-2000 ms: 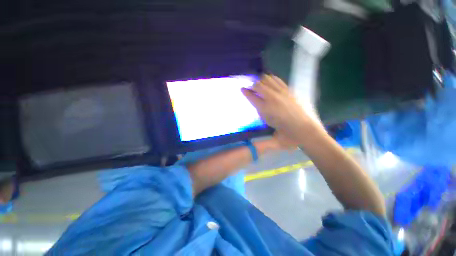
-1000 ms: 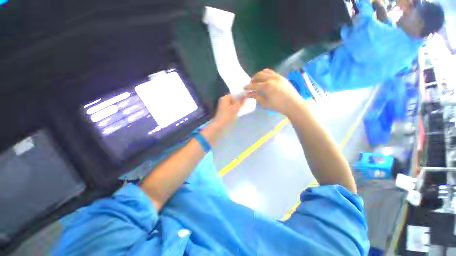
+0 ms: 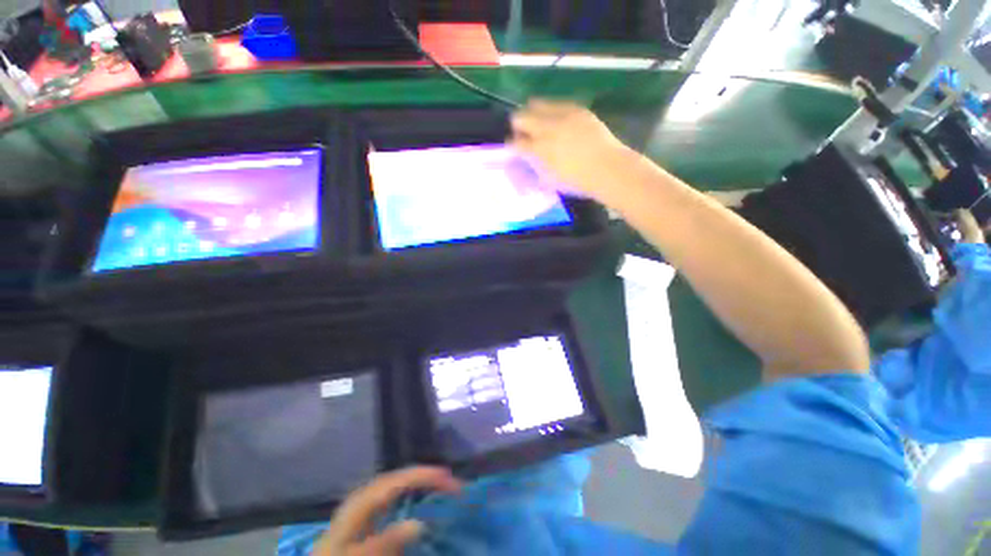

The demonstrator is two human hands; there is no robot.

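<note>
My right hand [image 3: 565,147] is blurred over the top right corner of a lit tablet [image 3: 462,198] in the far foam tray [image 3: 348,277]; whether it holds anything cannot be told. My left hand [image 3: 397,510] is low at the near tray's front edge, fingers apart, partly cut off by the bottom edge. The near tray holds a dark tablet [image 3: 285,445] with a small white label at its top right, and a tablet with a white block and text lines [image 3: 505,393]. A second far tablet [image 3: 217,206] shows a coloured home screen.
A white label strip [image 3: 657,358] hangs over the green bench [image 3: 603,326] edge at right. Another tray with a white-screened tablet [image 3: 22,424] is at left. Black trays [image 3: 837,239] stand at right beside a person in blue [image 3: 945,369]. A cable [image 3: 446,71] and blue box [image 3: 268,38] are behind.
My hands have parted from the label strip. My right hand has reached forward to the far tray, and my left has dropped low near the near tray. The view now takes in the far tray.
</note>
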